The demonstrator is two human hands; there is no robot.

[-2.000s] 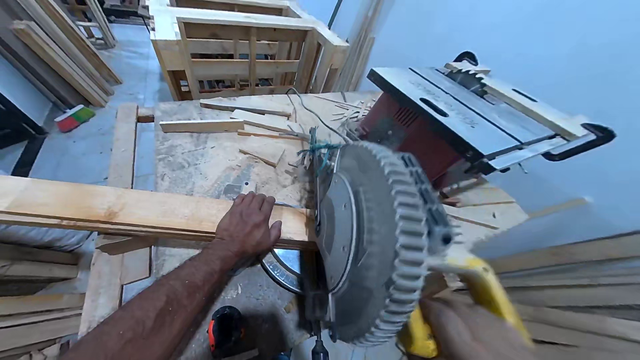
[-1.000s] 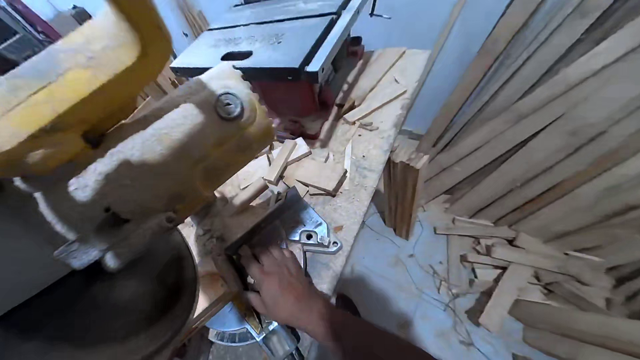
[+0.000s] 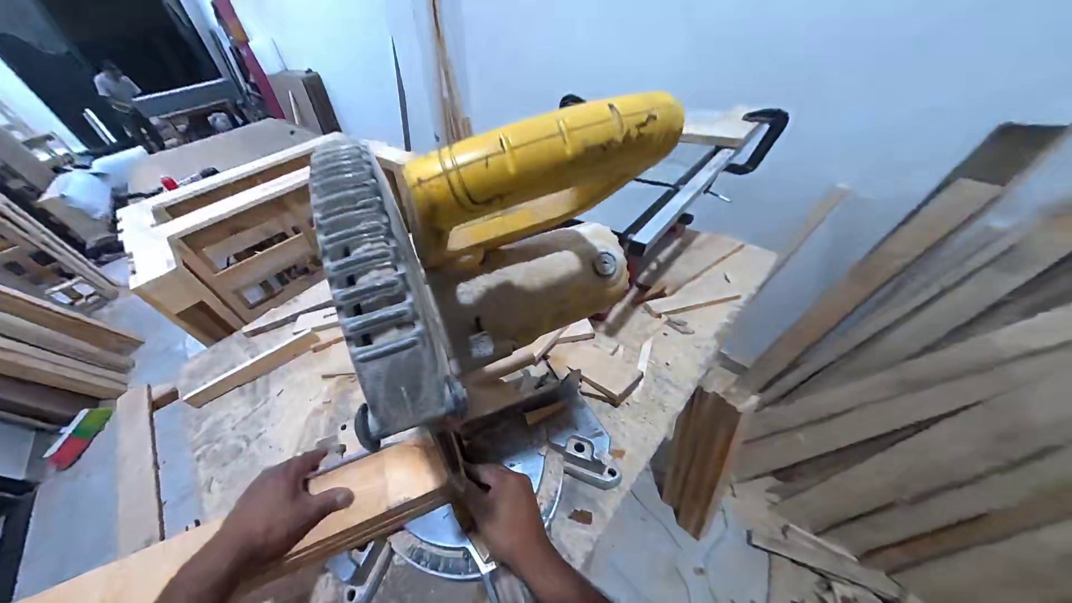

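A yellow and grey miter saw [image 3: 511,293] stands over the bench with its head up. My left hand [image 3: 280,507] lies on a stack of long wooden boards [image 3: 389,481], thumb on top and fingers at the far edge. At the stack's right end, under the saw head, is my right hand [image 3: 502,511], its fingers partly hidden; whether it grips anything cannot be told. Below the boards shows the saw's round metal base with its angle scale [image 3: 444,557].
Offcuts lie on the plywood bench top [image 3: 251,423]. A wooden frame cabinet [image 3: 243,243] stands behind, a table saw's rail [image 3: 682,201] at back right. Boards [image 3: 946,385] lean against the right wall, scraps below. A person [image 3: 126,100] is far back left.
My right hand was on the saw's yellow handle two seconds ago and is now low by the boards' end. The view has swung right and partly back.
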